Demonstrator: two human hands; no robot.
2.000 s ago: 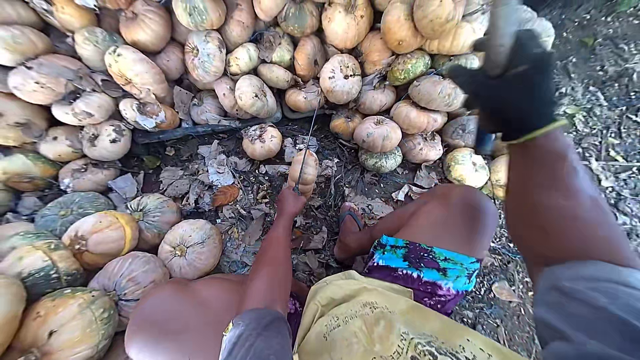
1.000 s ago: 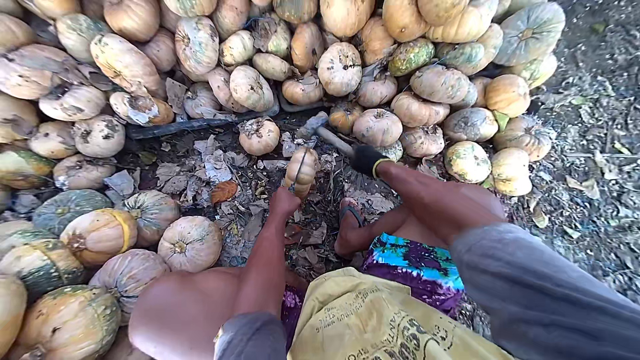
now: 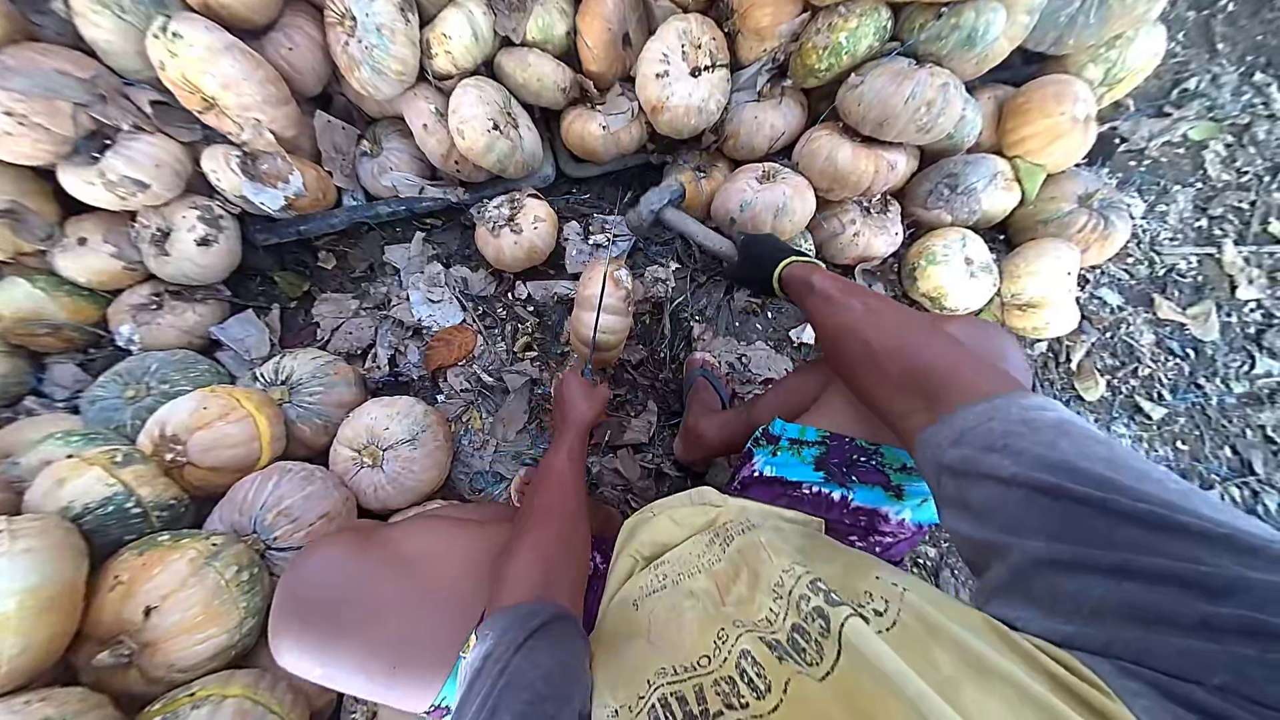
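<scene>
My left hand (image 3: 580, 400) is closed on the handle end of a long thin blade (image 3: 601, 305), which lies lengthwise over a small tan pumpkin (image 3: 602, 318) on the ground. In my gloved right hand (image 3: 765, 264) is the handle of a hammer (image 3: 655, 207); its head is up and to the right of that pumpkin, apart from the blade. Another pumpkin (image 3: 515, 230), with a rough, dark-marked top, sits just beyond, to the left of the hammer head. Whether the blade has cut into the pumpkin cannot be told.
A large heap of pumpkins (image 3: 685, 75) spans the far side, with a dark bar (image 3: 370, 215) along its lower edge. More pumpkins (image 3: 390, 453) are grouped at the left. Dry leaves (image 3: 450, 346) cover the soil. My sandalled foot (image 3: 704, 400) is right of the blade.
My right hand, raised with the hammer two seconds ago, came down beside the pumpkin and is still low, with the hammer head now close to the heap. My left hand has stayed at the blade.
</scene>
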